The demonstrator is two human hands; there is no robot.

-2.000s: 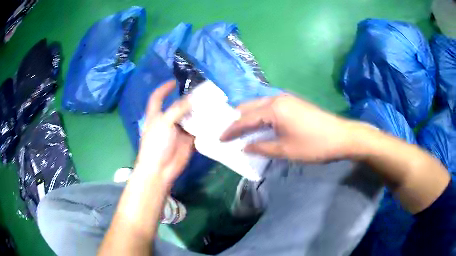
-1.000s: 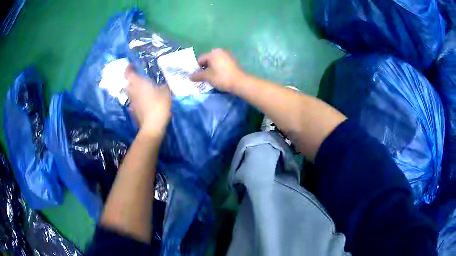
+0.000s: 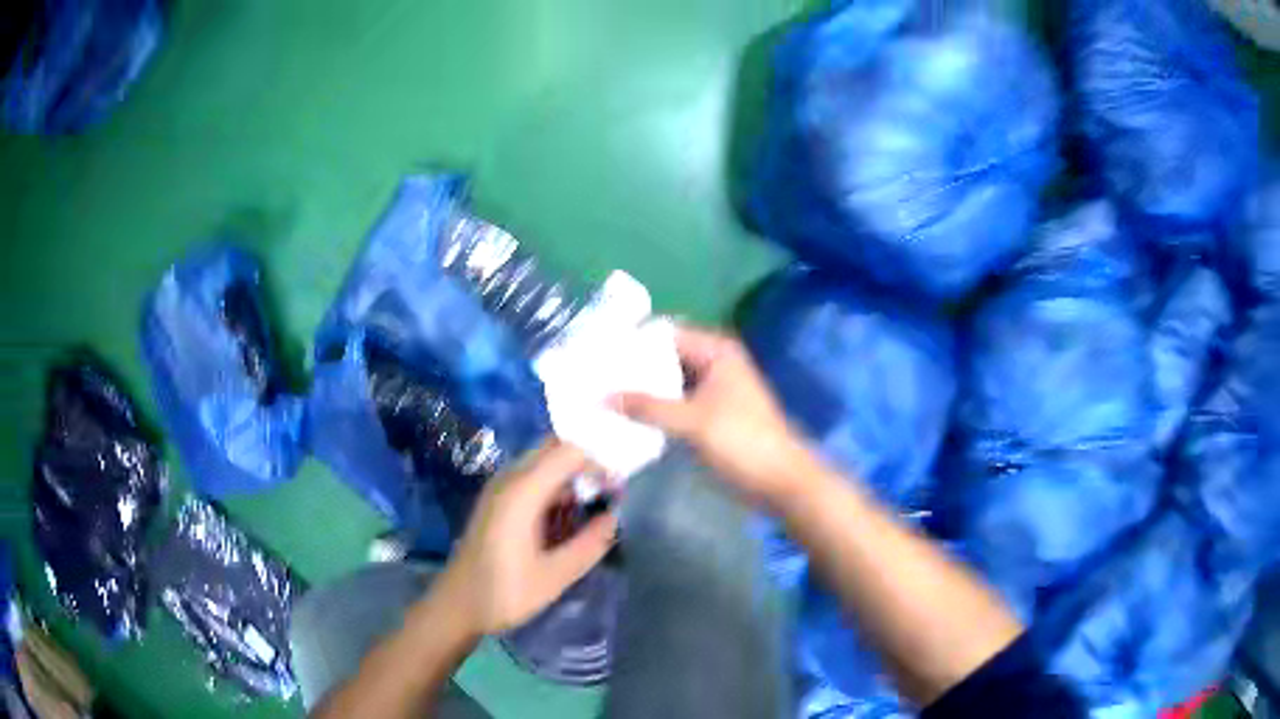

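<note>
My right hand (image 3: 730, 414) is shut on white paper slips (image 3: 611, 372), pinched between thumb and fingers above my legs. My left hand (image 3: 534, 541) is just below the slips, blurred, with fingers curled and apart from the thumb. I cannot tell if it holds anything; a small dark reddish patch shows between its fingers. Behind the slips, a dark polybagged garment (image 3: 508, 281) lies on an opened blue plastic bag (image 3: 421, 302). Another dark garment pack (image 3: 421, 421) lies nearer, partly hidden by my left hand.
Several bulging blue bags (image 3: 941, 155) crowd the right side. A smaller blue bag (image 3: 218, 372) with dark contents lies left on the green floor (image 3: 562, 99). Dark garment packs (image 3: 91, 492) lie at far left. Another blue bag (image 3: 91, 63) is at the top left.
The view has shifted, showing more bulging bags on the right. The two white papers, apart over the bag a second ago, now appear together in my right hand. My left hand has moved below them.
</note>
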